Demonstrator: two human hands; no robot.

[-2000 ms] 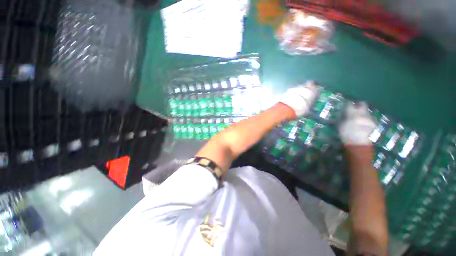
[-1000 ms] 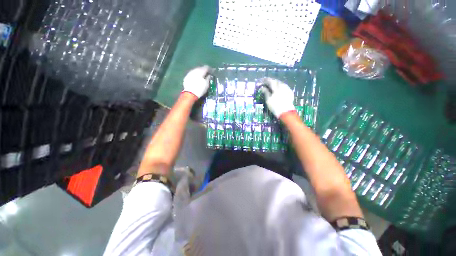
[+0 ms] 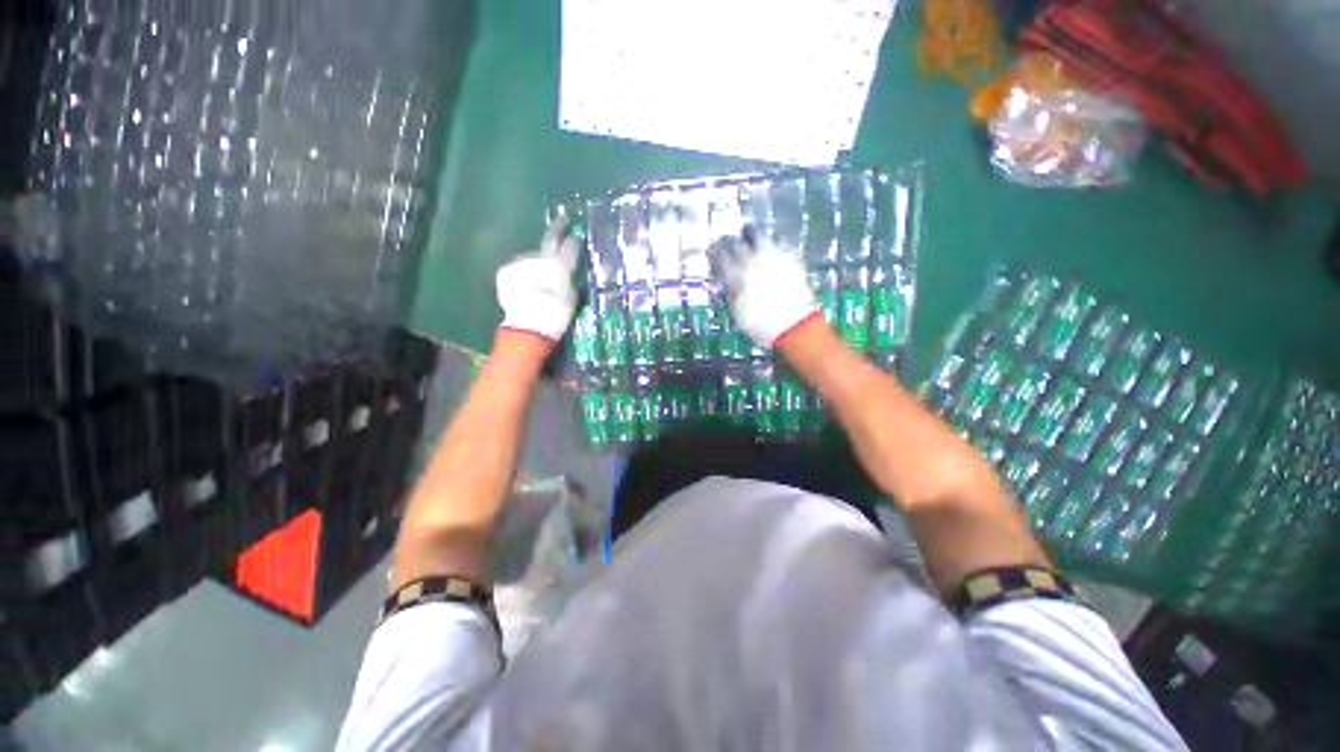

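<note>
A clear blister tray (image 3: 860,213) lies in front of me on the green mat. Its lower rows hold green circuit boards (image 3: 886,316); its top row looks empty. My left hand (image 3: 538,294), in a white glove, is at the tray's left edge, fingers pointing up. A small green patch shows by its fingertips; whether it is held is unclear. My right hand (image 3: 767,291), also gloved, is over the middle of the tray with dark fingertips bent down. The fingertips are too blurred to show whether they hold a board.
White dotted paper (image 3: 720,74) lies behind the tray. Filled trays (image 3: 1088,411) are at the right. An empty tray stack (image 3: 221,176) stands at the left above black crates (image 3: 162,485). A clear bag (image 3: 1061,135), an orange item (image 3: 958,37) and a red pile (image 3: 1176,88) are back right.
Both hands have left the right-hand tray and come to the middle tray. Since one second ago, the left hand has moved slightly down relative to the tray's top edge. The camera view has shifted.
</note>
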